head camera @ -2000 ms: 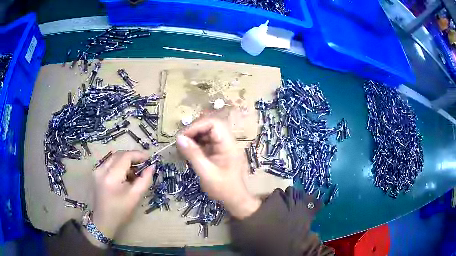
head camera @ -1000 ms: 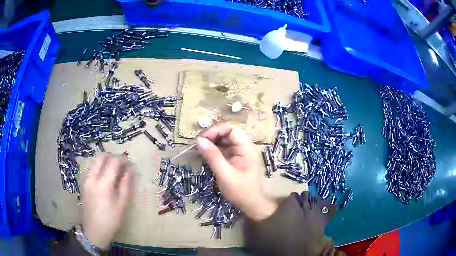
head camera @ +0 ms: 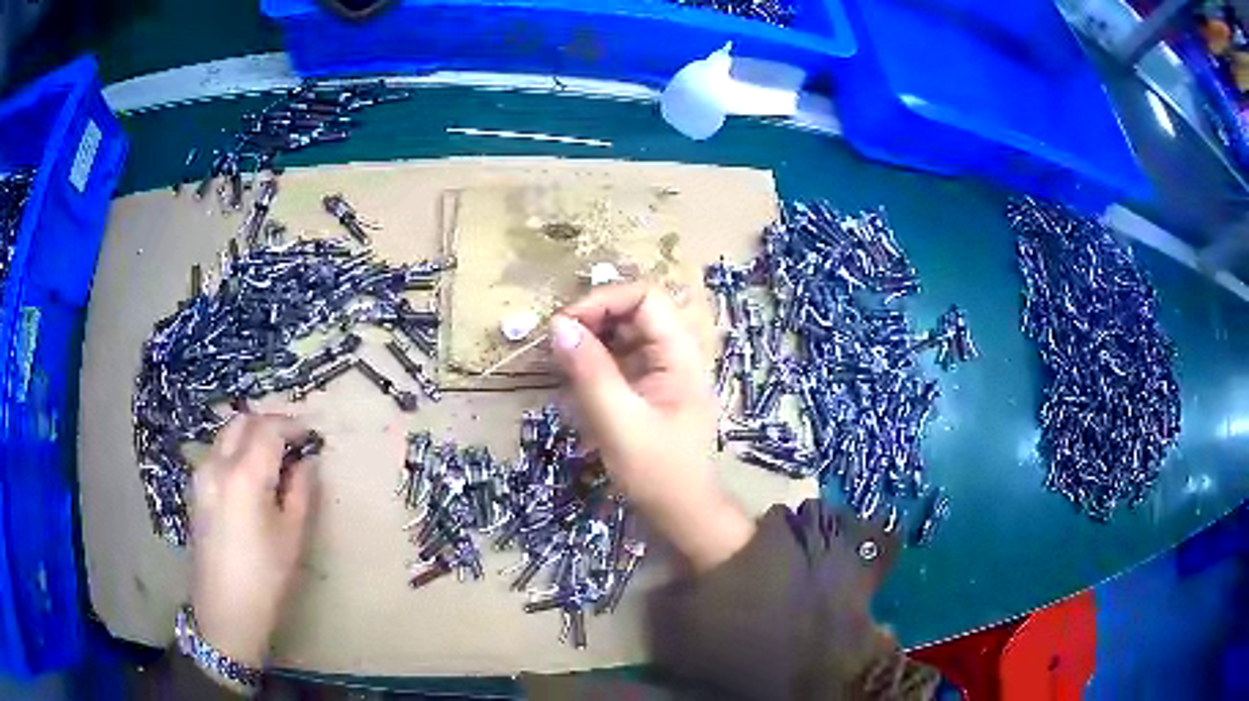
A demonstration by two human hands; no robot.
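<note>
My left hand is at the lower right of the left heap of parts, with a small dark metal part between its fingertips. My right hand pinches a thin pale applicator stick, its tip pointing down left over the lower edge of the stained pad. Whitish dabs lie on the pad. The middle heap of parts lies on the cardboard sheet between my hands.
The right heap crosses the cardboard's right edge. A far-right heap lies on the green surface. A white bottle, a pale rod and loose parts lie above the cardboard. Blue bins stand behind and at left. A red stool shows below.
Two seconds ago my left hand held a part near the stick's tip; it moved left, looked empty one second ago, and now has a part. My right hand has moved up slightly with the stick.
</note>
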